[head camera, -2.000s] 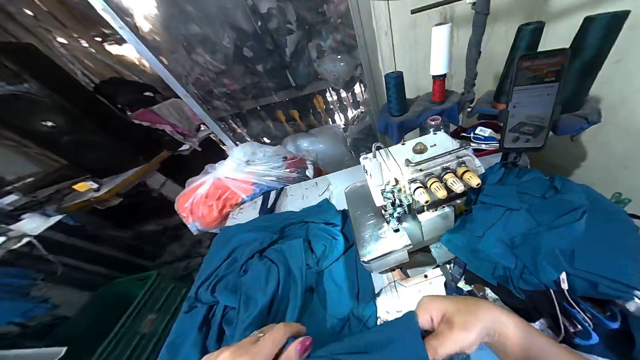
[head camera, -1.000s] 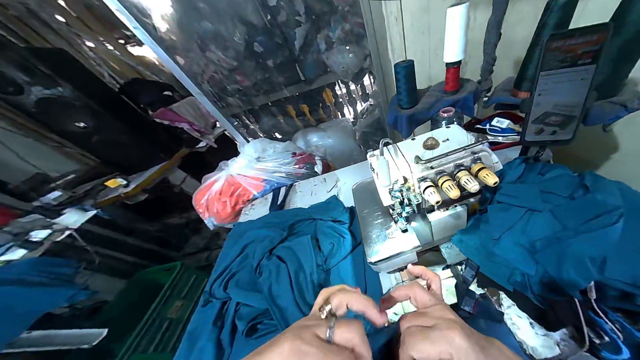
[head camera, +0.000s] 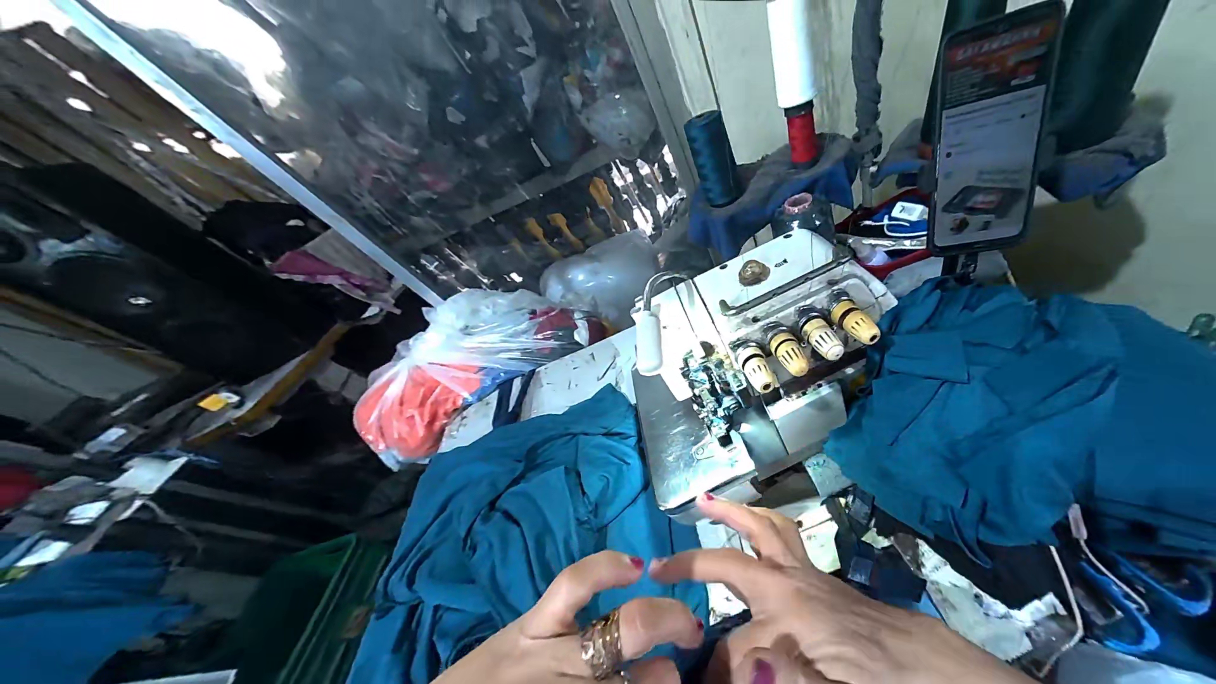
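In the head view my left hand (head camera: 594, 632), with rings on its finger, hovers at the bottom over teal fabric (head camera: 513, 513); its fingers are bent and apart. My right hand (head camera: 788, 598) is close beside it, fingers spread, its index fingertip near the other hand's. No cloth shows between the fingers of either hand; the lowest fingers are partly cut off by the frame. Just beyond stands a white overlock sewing machine (head camera: 779, 285) with several yellowish tension dials (head camera: 819, 332) and a metal plate (head camera: 689, 456). More teal fabric (head camera: 1007, 399) lies right of the machine.
A clear plastic bag with red-orange cloth (head camera: 418, 399) lies left of the machine. Behind it stand a teal thread cone (head camera: 712, 157) and a white one (head camera: 791, 52). A phone (head camera: 993, 133) is held upright at the right. A green crate (head camera: 318, 608) stands at lower left.
Two seconds ago my hands held teal fabric at the bottom edge; now they are close together above it, with fingers apart. The view has shifted somewhat.
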